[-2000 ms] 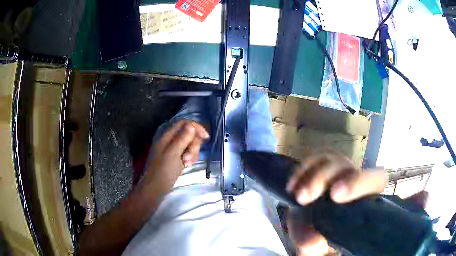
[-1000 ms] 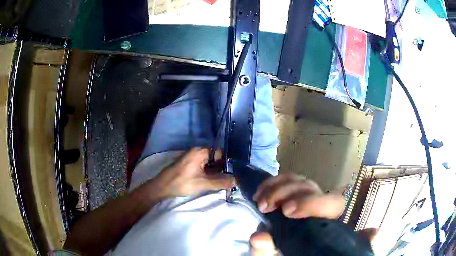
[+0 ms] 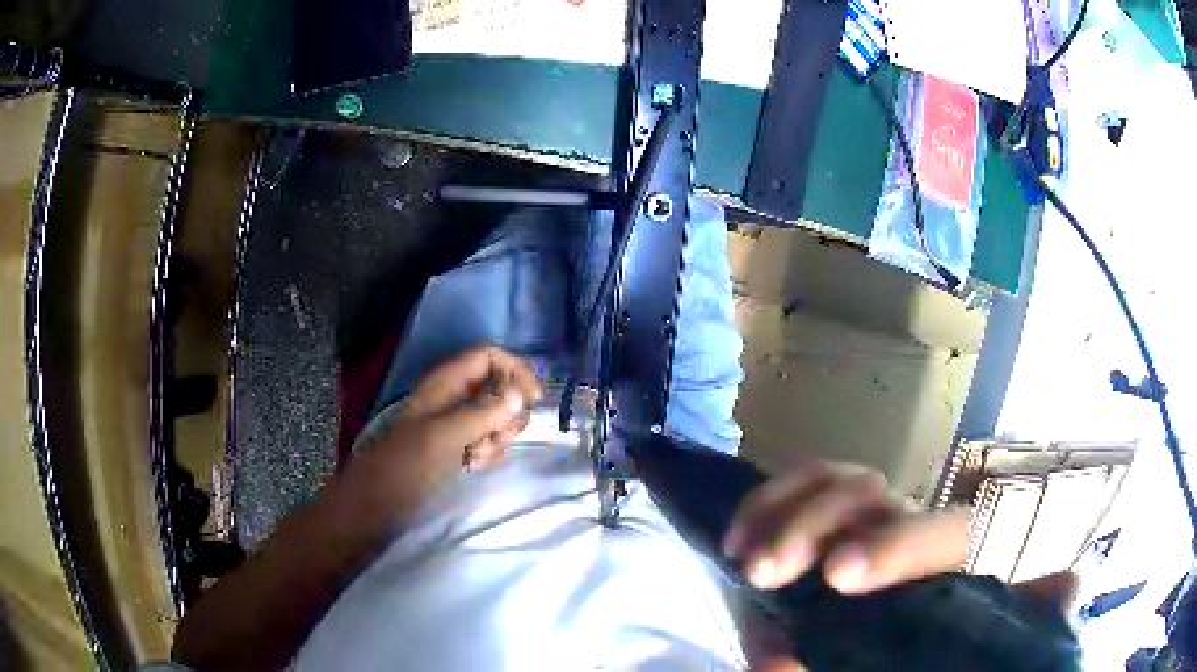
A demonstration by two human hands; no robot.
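Note:
The long narrow black unit lies across the table edge and my lap, its near end against my shirt. A black lead runs along it from a small connector. My right hand holds the thick dark electric screwdriver, its tip at the near part of the unit. My left hand is left of the unit, not touching it, with fingers curled and fingertips close together; whether it holds a tiny screw cannot be seen.
A second black strip lies on the green table. Right of it are a plastic bag with a red card and a blue-white block. Wire shelving stands at the left; a power cord hangs at the right.
Since one second ago my left hand has let go of the unit's near end and moved up and left. My right hand with the screwdriver has shifted slightly right.

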